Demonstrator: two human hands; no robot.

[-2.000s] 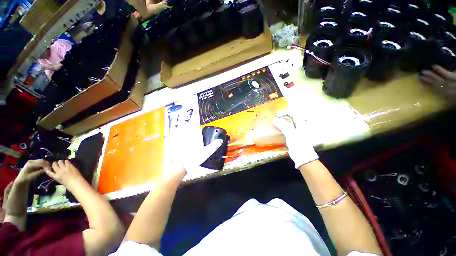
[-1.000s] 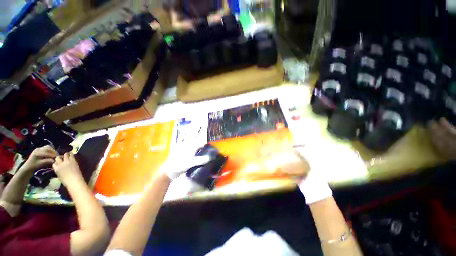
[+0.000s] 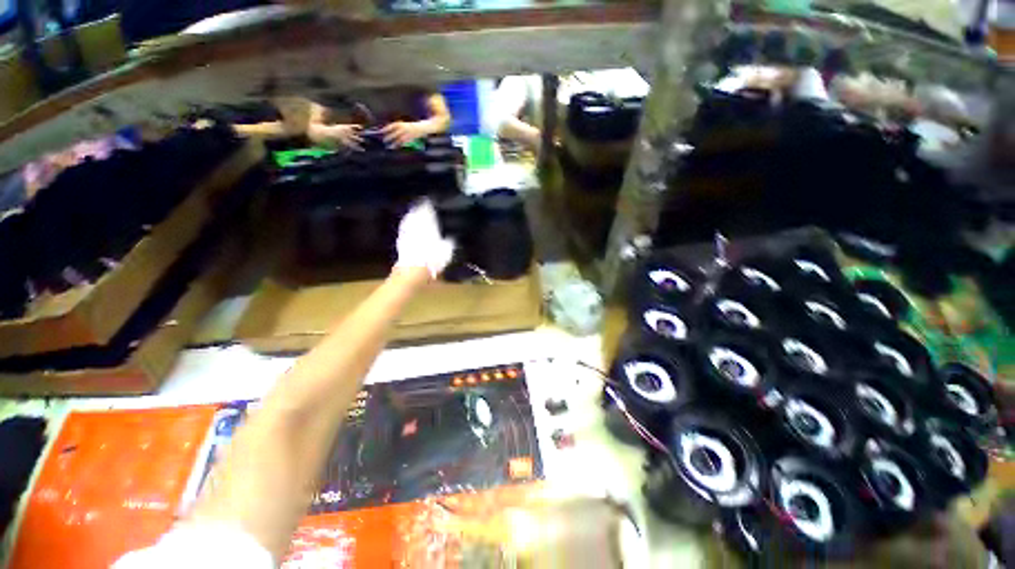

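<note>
My left hand (image 3: pixel 424 240), in a white glove, reaches over the mat to the black housings (image 3: pixel 504 236) in the brown cardboard tray (image 3: pixel 390 316). It is at a housing in the front row; I cannot tell whether its fingers hold it. My right hand (image 3: pixel 579 536) is a pale blur at the bottom edge, partly cut off, low over the orange part of the printed mat (image 3: pixel 445 433). What it holds cannot be made out.
Many upright black housings with pale rings (image 3: pixel 712 456) stand close together at the right, thin wires hanging out. A clear plastic wad (image 3: pixel 577 306) lies by the shelf post (image 3: pixel 657 145). Stacked cartons (image 3: pixel 100 317) stand at left. Other people's hands (image 3: pixel 378 133) show behind the tray.
My left hand has left the bench front, where a black housing was in it, and moved forward to the tray. The view has tilted up and turned right. The neighbour at left is out of view.
</note>
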